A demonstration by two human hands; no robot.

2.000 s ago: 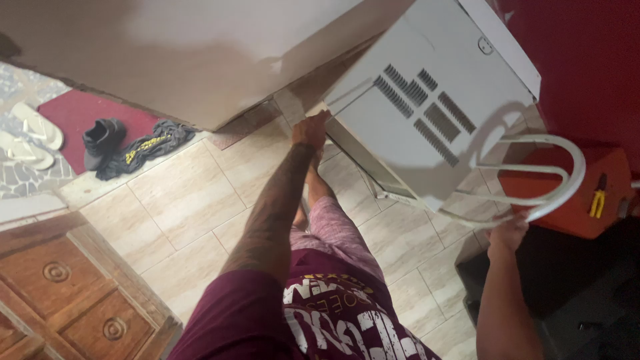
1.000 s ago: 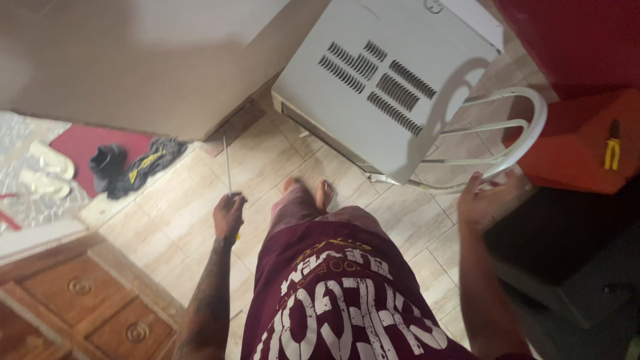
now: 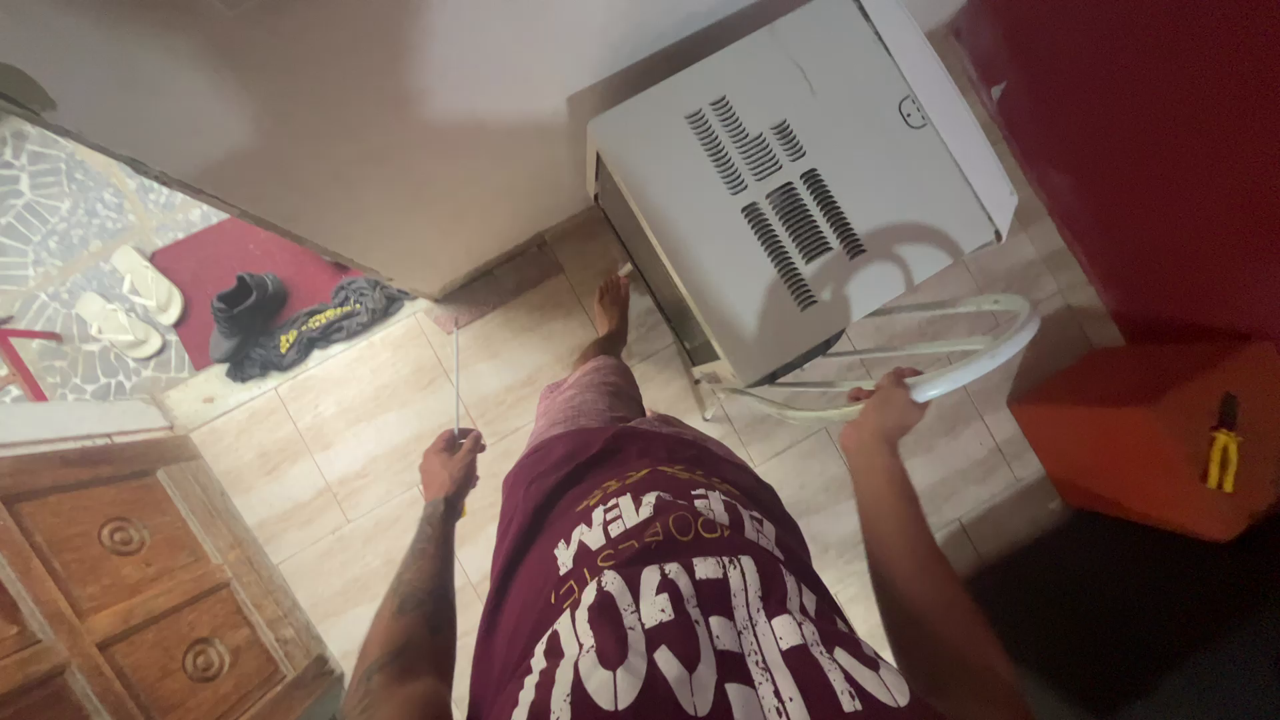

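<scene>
My left hand (image 3: 452,468) is closed round the handle of a long thin screwdriver (image 3: 457,375), its shaft pointing away from me over the floor tiles. On the other side, my right hand (image 3: 885,405) grips the curved rim of a white metal chair back (image 3: 985,365). A white metal appliance housing with vent slots (image 3: 740,220) rests on the chair, tilted in this view. Its side nearest my foot looks open and dark inside. The chair's seat is mostly hidden under the housing.
Yellow-handled pliers (image 3: 1222,460) lie on an orange-red surface (image 3: 1120,430) at the right. A carved wooden door (image 3: 150,560) stands lower left. Beyond the threshold are black shoes (image 3: 245,310), a dark cloth (image 3: 330,325) and pale flip-flops (image 3: 150,285) by a red mat (image 3: 200,255). A wall (image 3: 350,130) runs along the top.
My left hand has moved from the housing's near edge out to the left, with the screwdriver in it. My right hand remains at the chair back. My feet have shifted.
</scene>
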